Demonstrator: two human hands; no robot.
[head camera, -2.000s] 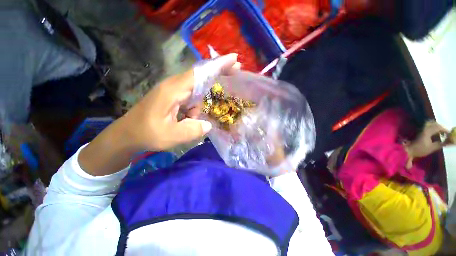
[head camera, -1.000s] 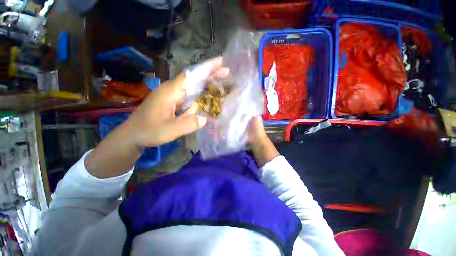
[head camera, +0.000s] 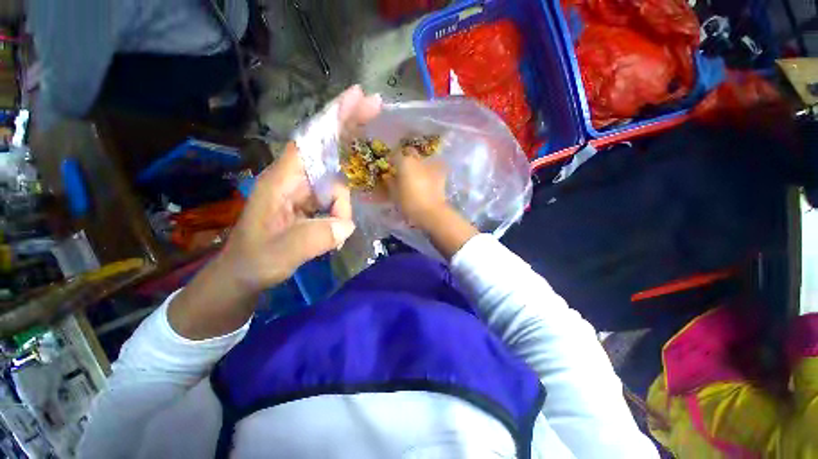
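Note:
My left hand (head camera: 291, 211) holds the clear plastic bag (head camera: 484, 157) by its left side, with the plastic bunched between thumb and fingers. The bag is spread wide in front of my purple vest. Golden-yellow and brown snack pieces (head camera: 366, 164) lie in the bag beside my left fingers. My right hand (head camera: 418, 186) reaches into the bag, with its fingertips down at the snack pieces. Whether it grips a piece cannot be told.
Blue crates (head camera: 561, 81) with red plastic bags (head camera: 628, 63) stand ahead to the right. Dark cloth (head camera: 574, 242) lies at the right. A person in yellow and pink (head camera: 744, 376) is at the lower right, another in grey (head camera: 170, 27) at the upper left. A wooden desk (head camera: 126, 202) is at the left.
My right hand has come from outside the bag to inside it, at the snack pieces. The bag is spread wider. The view has turned, and both people show again.

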